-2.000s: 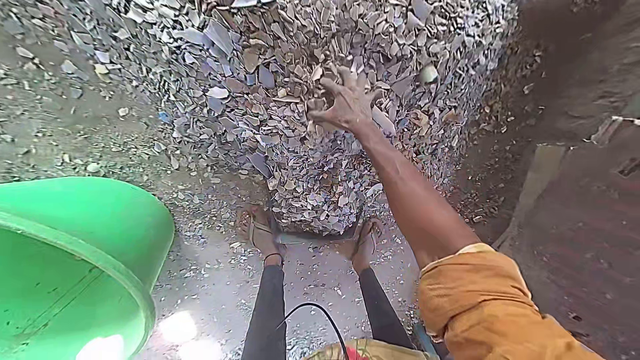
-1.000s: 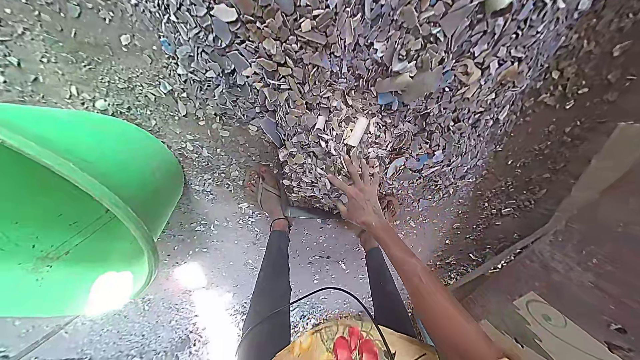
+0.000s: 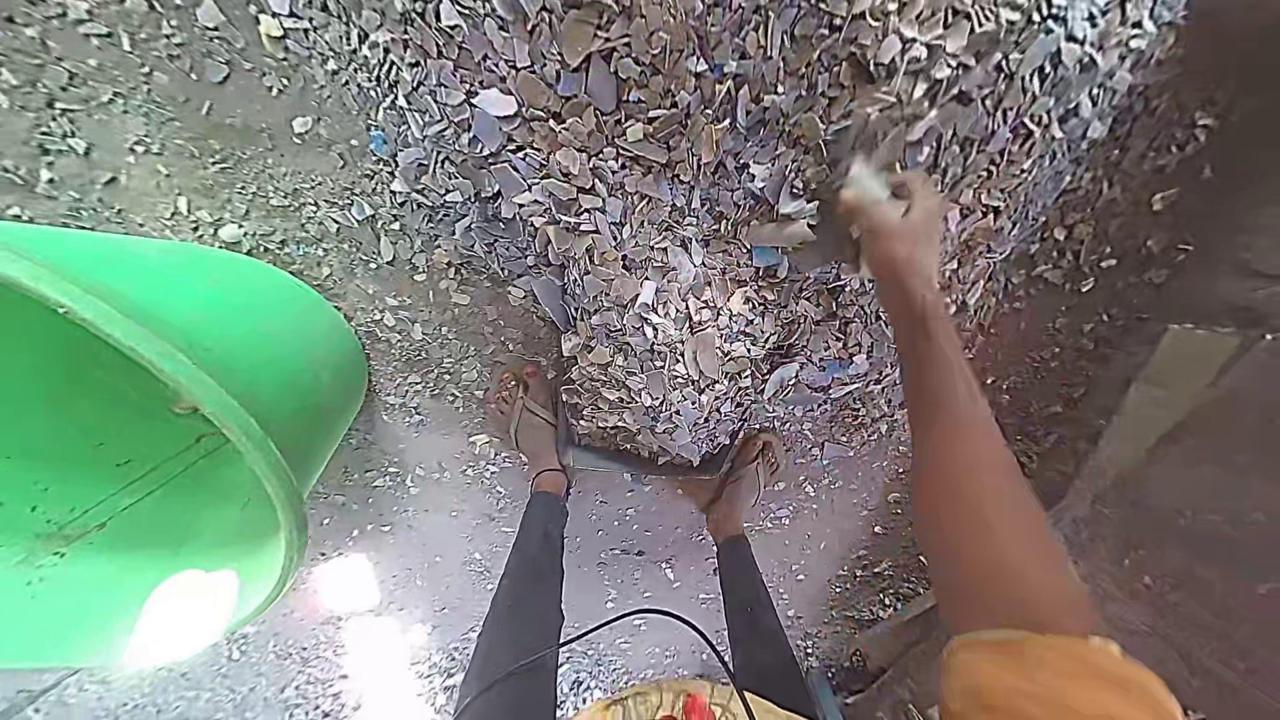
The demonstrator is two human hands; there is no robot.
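My right hand [image 3: 900,225] is raised above the right side of a large heap of flat broken flakes [image 3: 620,130], which look like plastic scrap. Blurred by motion, it holds a small whitish piece [image 3: 868,182] at its fingertips. Between my sandalled feet lies a shallow dark pan [image 3: 640,462], its near edge showing and the rest covered with flakes that merge into the heap. A curled beige piece [image 3: 782,234] and a small blue one lie on the heap left of the hand. My left hand is out of the frame.
A big green plastic tub [image 3: 240,330] lies on its side at the left, mouth toward me. Scattered flakes cover the ground. At the right are a dark surface and a pale strip [image 3: 1150,400]. A black cable [image 3: 660,612] loops before my body.
My right hand has moved from near the pan, by my right foot, out to the right over the heap. A whitish piece that lay on the flakes by the hand is no longer there.
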